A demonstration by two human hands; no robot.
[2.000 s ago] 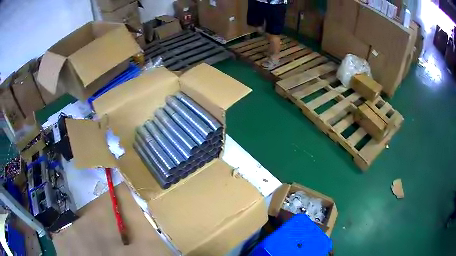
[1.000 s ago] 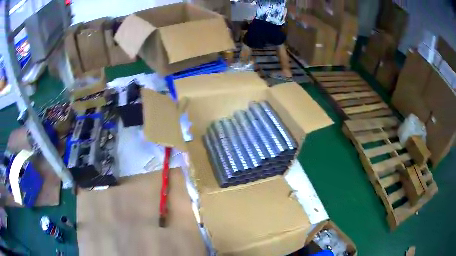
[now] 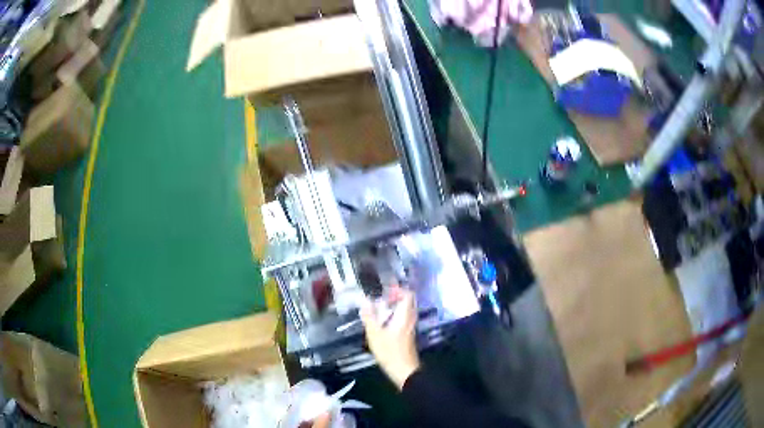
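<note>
The press fixture [image 3: 335, 242] stands in the middle, with a steel crossbar and an upright slide over a bright plate. My right hand [image 3: 392, 330], in a dark sleeve, reaches in at the plate's front with its fingers bent together near the slide. Blur hides whether it holds a part. My left hand [image 3: 318, 420] shows only as fingertips at the bottom edge, on a translucent white fan blade [image 3: 306, 403]. White blades [image 3: 243, 403] lie in the carton [image 3: 209, 338] at lower left.
A shiny column [image 3: 406, 109] rises behind the plate. A blue-knobbed fitting [image 3: 487, 272] is at its right. The bench has a cardboard sheet [image 3: 607, 292], a red tool [image 3: 687, 344] and a can [image 3: 561, 159]. An open carton [image 3: 297, 58] stands behind; more cartons [image 3: 59, 125] are at left.
The view has swung left from the tube carton and pallets to the machine. Both hands are now in view, one at the plate and one with a white blade. The red tool now shows at the right.
</note>
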